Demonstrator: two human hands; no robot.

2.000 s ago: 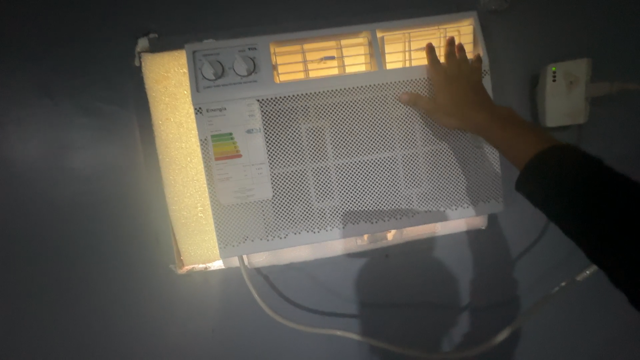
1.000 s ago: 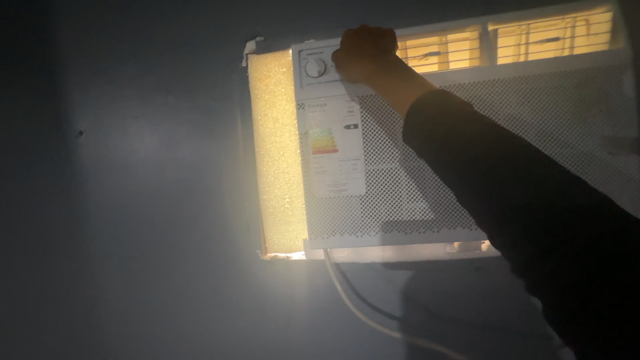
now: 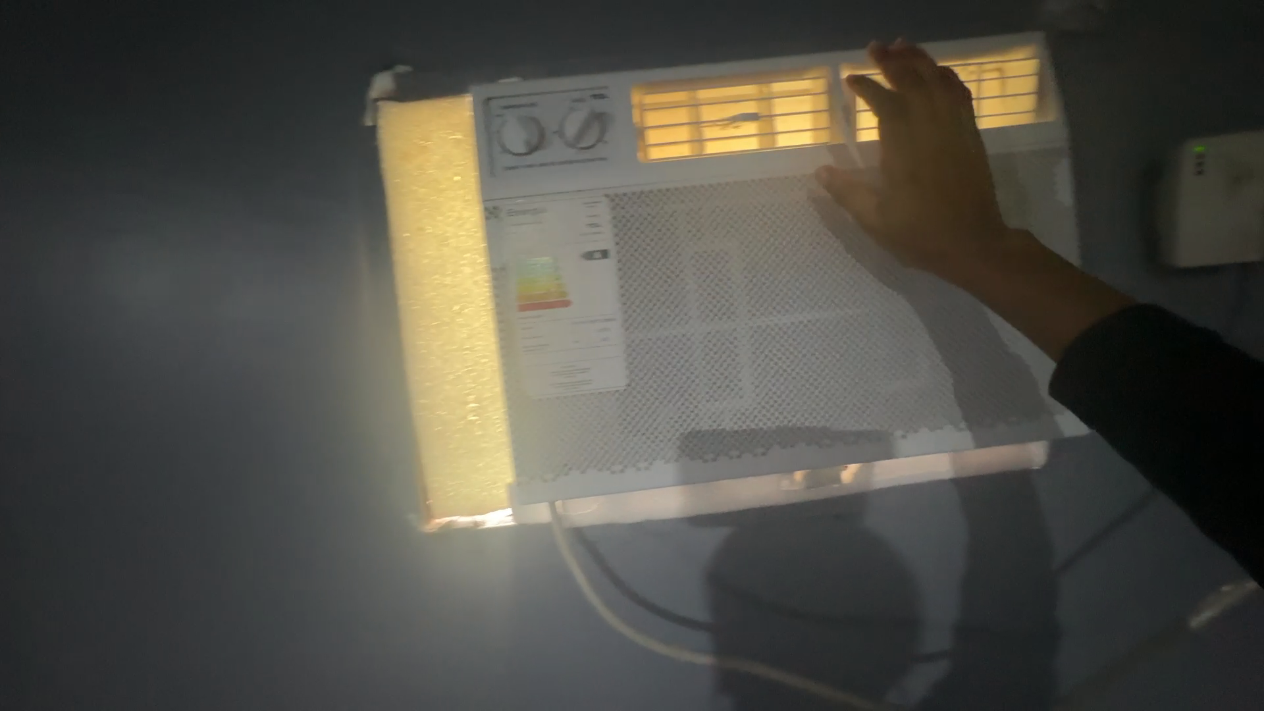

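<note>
A white window air conditioner is set in the wall, slightly tilted in view. My right hand is at its right-hand air vent, fingers apart and holding nothing; whether it touches the slats I cannot tell. The left-hand vent glows yellow from behind. At the upper left of the front are two control knobs, the left knob and the right knob. An energy label hangs on the perforated grille below them. My left hand is out of view.
Yellow foam fills the gap left of the unit. A pale power cord hangs from its lower edge. On the wall at the right is a small white box with a green light. My shadow falls over the grille and wall.
One second ago my right hand was at the right knob; it has moved right to the vent, near where it was two seconds ago. The view has shifted.
</note>
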